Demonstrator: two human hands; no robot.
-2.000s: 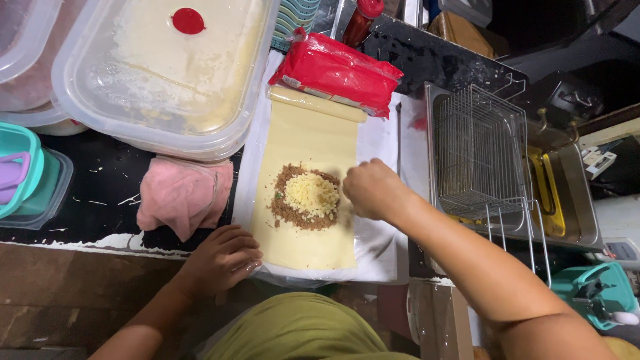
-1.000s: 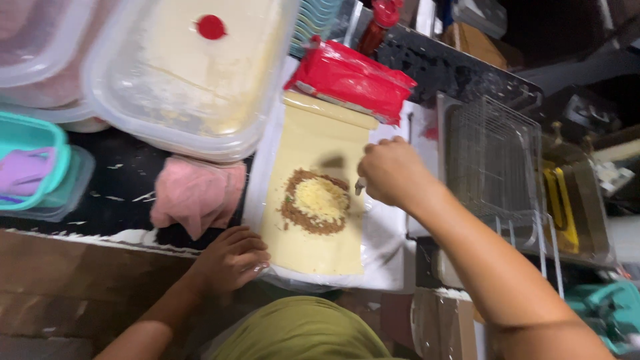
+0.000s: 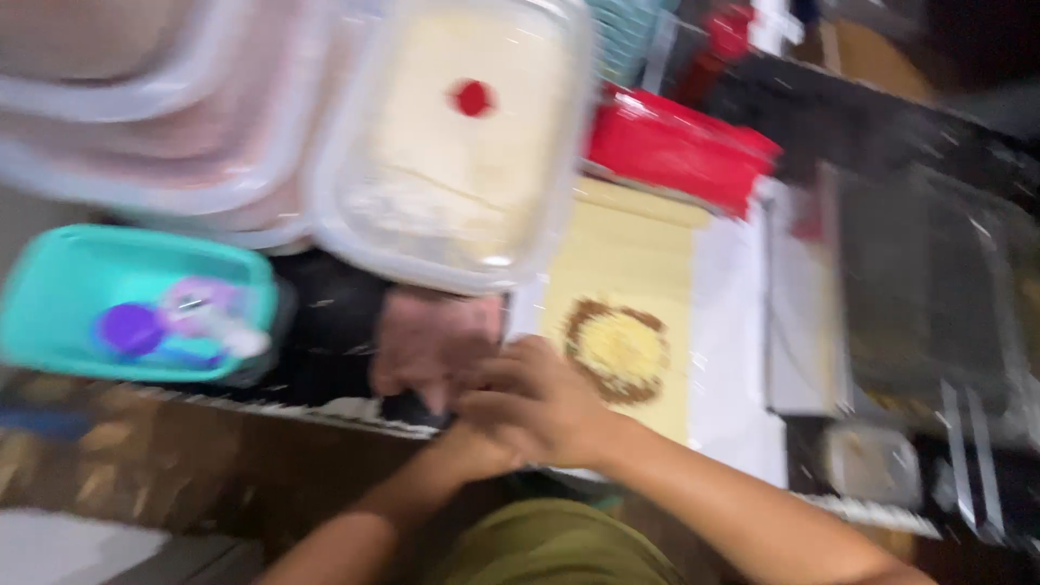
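A pale yellow sheet of dough (image 3: 642, 252), rolled at its far end, lies on white paper. On it sits a ring of brown crumbly filling (image 3: 587, 313) with grated pale cheese (image 3: 621, 345) heaped in the middle. My right hand (image 3: 540, 398) is at the left edge of the sheet, over my left hand (image 3: 487, 443), which it mostly covers. Both are beside a pink cloth (image 3: 435, 337) on the black counter. Blur and overlap hide the fingers, so whether either hand holds something cannot be told.
A large lidded plastic container (image 3: 463, 162) stands behind the cloth, with more stacked containers (image 3: 187, 154) to its left. A teal basin (image 3: 49, 309) holds purple utensils. A red packet (image 3: 682, 146) lies beyond the dough. A wire basket (image 3: 967, 439) is at the right.
My right hand has moved left from beside the filling to my left hand. The view has swung left and is blurred.
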